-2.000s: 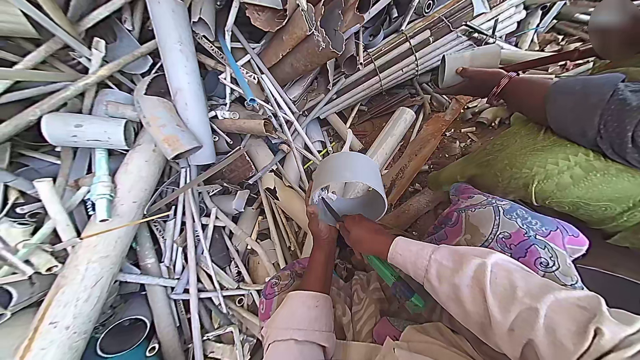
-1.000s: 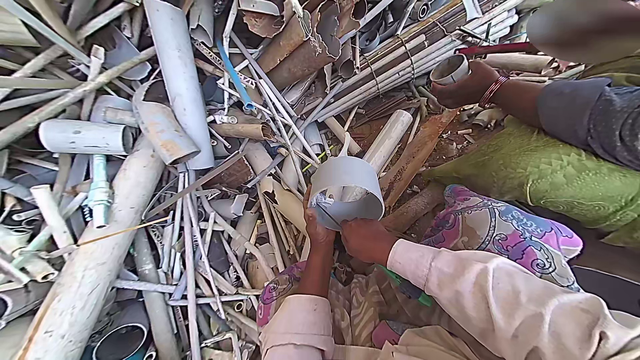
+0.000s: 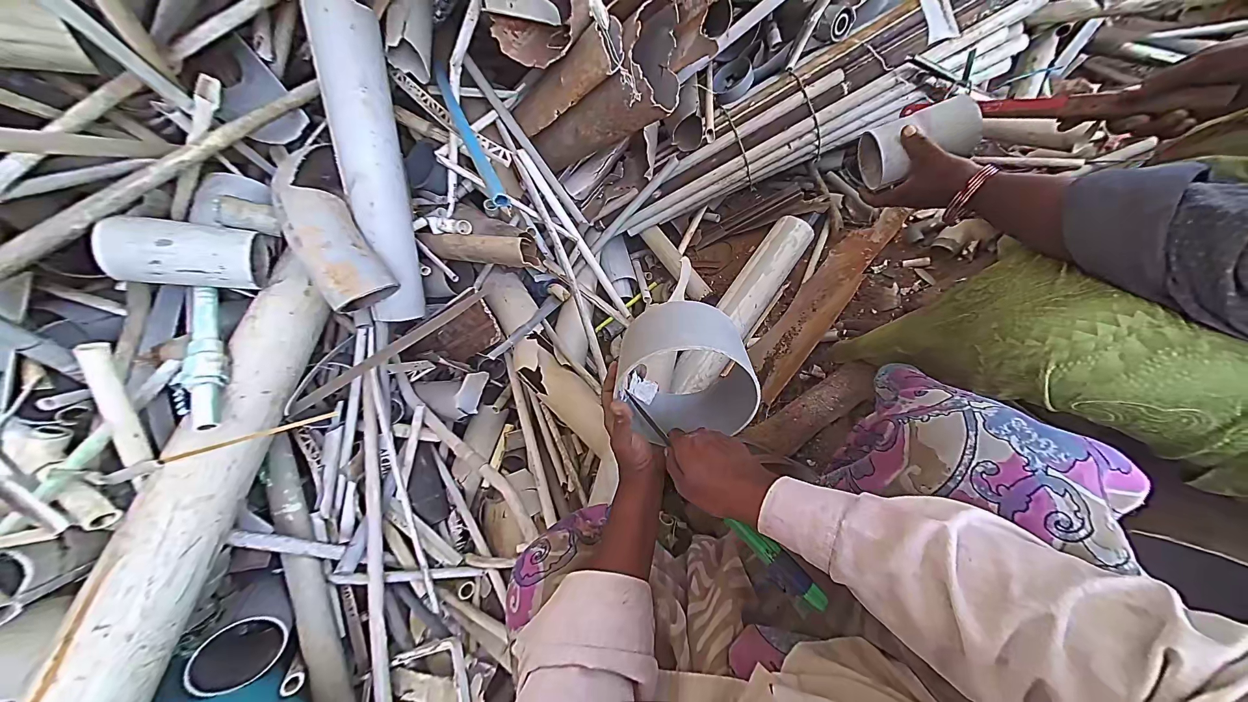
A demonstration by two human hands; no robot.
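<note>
A short, wide ring of grey plastic pipe (image 3: 697,336) is held up in front of me. My left hand (image 3: 632,429) grips its left lower side, palm and fingers along the wall. In my right hand (image 3: 717,470) is a tool with a thin dark blade (image 3: 647,419) and a green and black handle (image 3: 780,565); its tip meets a white patch (image 3: 641,389), perhaps a label, on the ring's inner wall. Part of the tool is hidden by the right hand.
Scrap plastic pipes (image 3: 363,156) lie heaped at the left and ahead, with a tied bundle of thin pipes (image 3: 780,136) behind. At the right, a co-worker's hand (image 3: 931,171) holds a grey pipe piece (image 3: 921,141) beside a red tool (image 3: 1033,107).
The co-worker's hand first lowers its pipe piece, then turns it sideways beside the red tool. My hands stay at the ring, with the blade shifting slightly at its inner wall.
</note>
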